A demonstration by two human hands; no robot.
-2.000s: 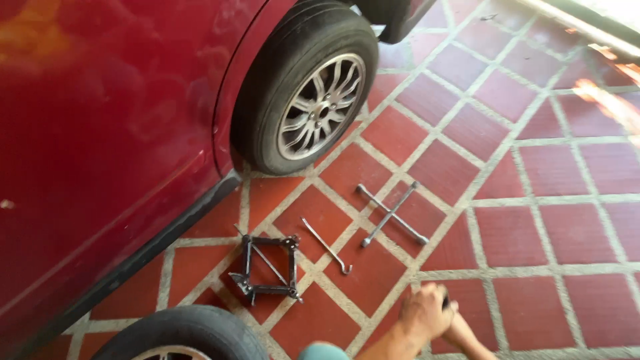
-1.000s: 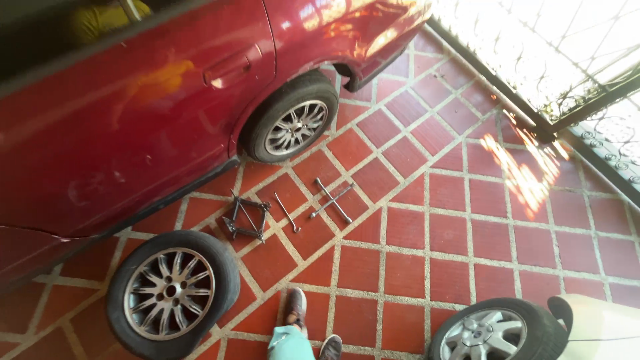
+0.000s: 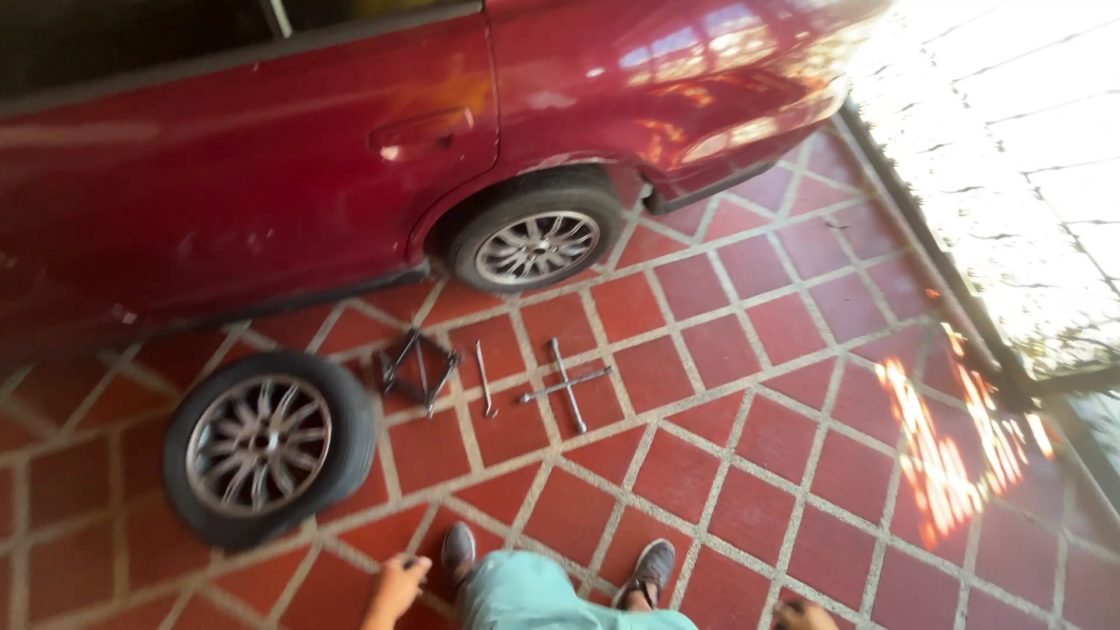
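My left hand (image 3: 402, 582) is low in the view, left of my shoes, with its fingers curled; whether it holds something dark is unclear. At the bottom edge, right of my legs, my right hand (image 3: 801, 615) is partly cut off and blurred. Neither hand touches the things on the floor. A loose wheel with a tire (image 3: 261, 446) lies left of a black scissor jack (image 3: 422, 372). Beside the jack are a thin metal rod with a bent end (image 3: 483, 378) and a four-way lug wrench (image 3: 567, 385).
A red car (image 3: 262, 192) stands along the far side, its rear wheel (image 3: 538, 241) fitted. Red floor tiles (image 3: 573, 507) with pale joints surround my shoes (image 3: 649, 564). A metal gate frame (image 3: 945, 262) runs along the right.
The view has shifted a lot. Two seconds ago my hands were close together near the lug wrench in the picture; now they are apart, on either side of my legs.
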